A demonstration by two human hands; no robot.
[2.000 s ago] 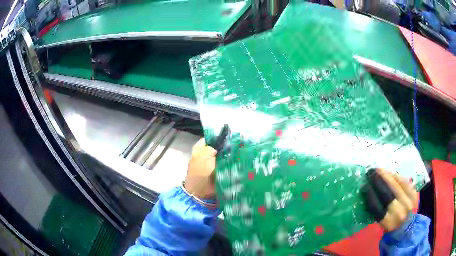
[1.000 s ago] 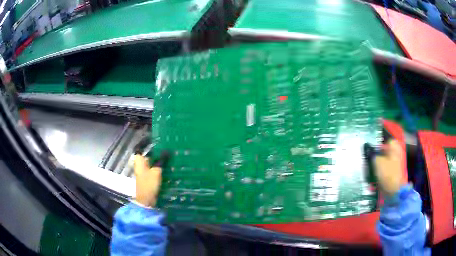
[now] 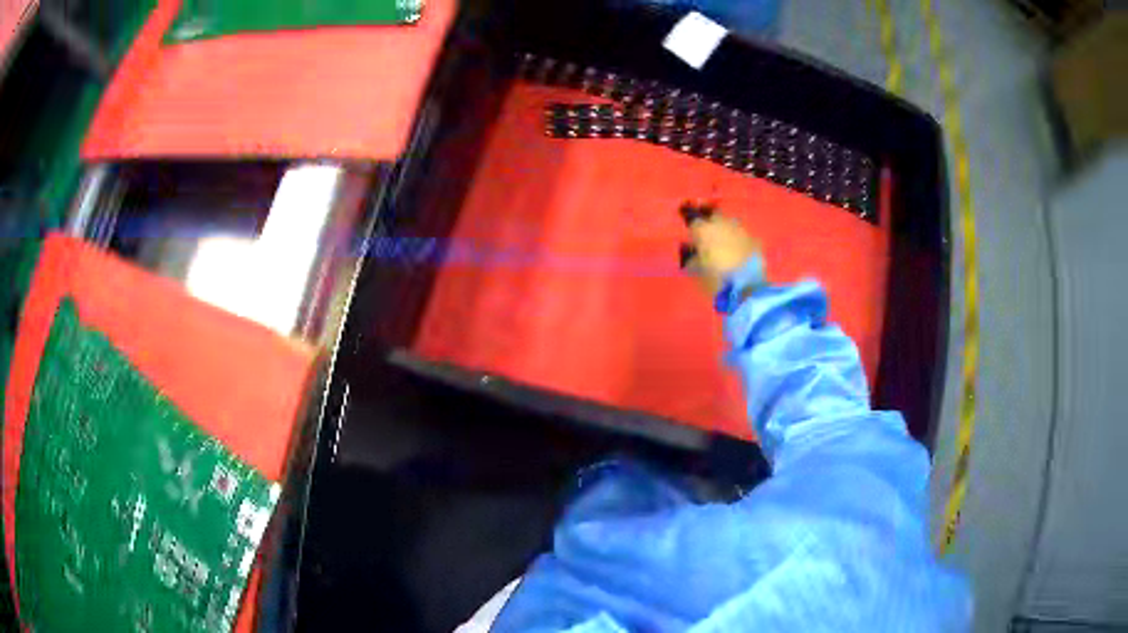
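Note:
My right hand is over the red lining of a black-rimmed tray. The hand is slightly blurred. Its dark-covered fingertips are apart, and I see nothing held between them. Rows of small black components stand along the tray's far side, beyond my fingers. My left hand is not in view. A green circuit board with white print lies on a red mat at the lower left.
Metal rails show between two red mats at the left. Part of another green board lies on the upper mat. A white label is on the tray's far rim. A yellow line runs along the floor at the right.
The view has swung right to the tray. The board that both hands held up is no longer in them as seen here; my right hand is over the tray and my left has left the view.

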